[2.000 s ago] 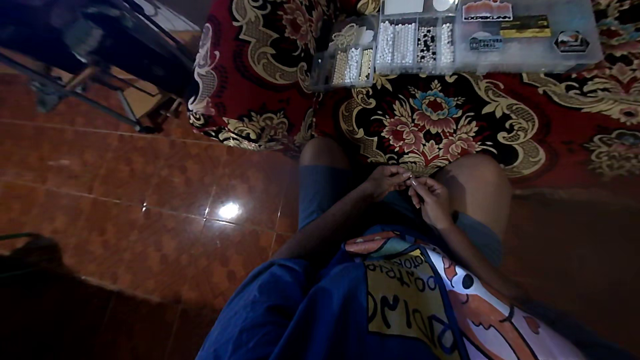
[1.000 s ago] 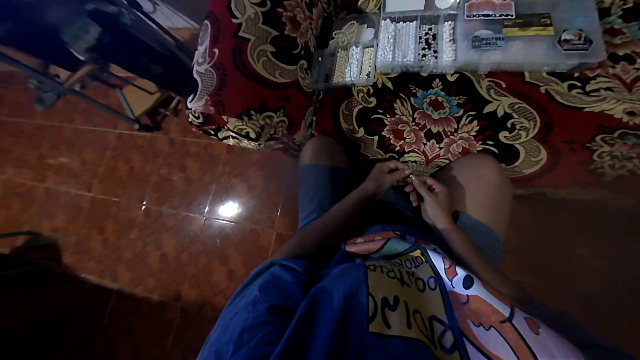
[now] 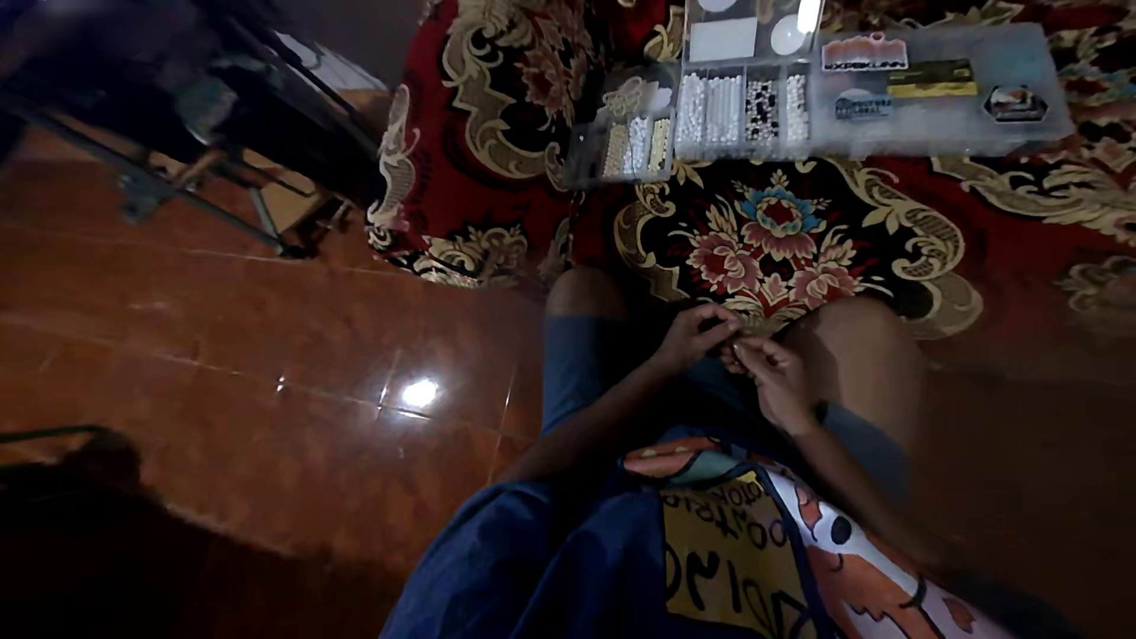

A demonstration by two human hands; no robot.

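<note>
Over my lap, my left hand (image 3: 695, 337) and my right hand (image 3: 770, 373) meet at the fingertips. The fingers of both are pinched around something too small and dark to make out. Beyond my knees, a clear plastic bead box (image 3: 741, 153) lies on the floral cloth (image 3: 781, 248), its compartments holding white beads and black-and-white beads. At its left stands a smaller compartment box (image 3: 621, 177) with cream, white and yellowish beads. A translucent lid or case (image 3: 941, 133) with stickers lies at the right.
A dark metal-framed object (image 3: 213, 195) stands on the tiled floor (image 3: 266, 328) at the left. A dark shape (image 3: 89, 532) with a thin curved rim is at the lower left. The cloth's edge hangs down near my knees.
My left hand's fingertips have shifted slightly at the meeting point with my right hand; the boxes have stayed where they were.
</note>
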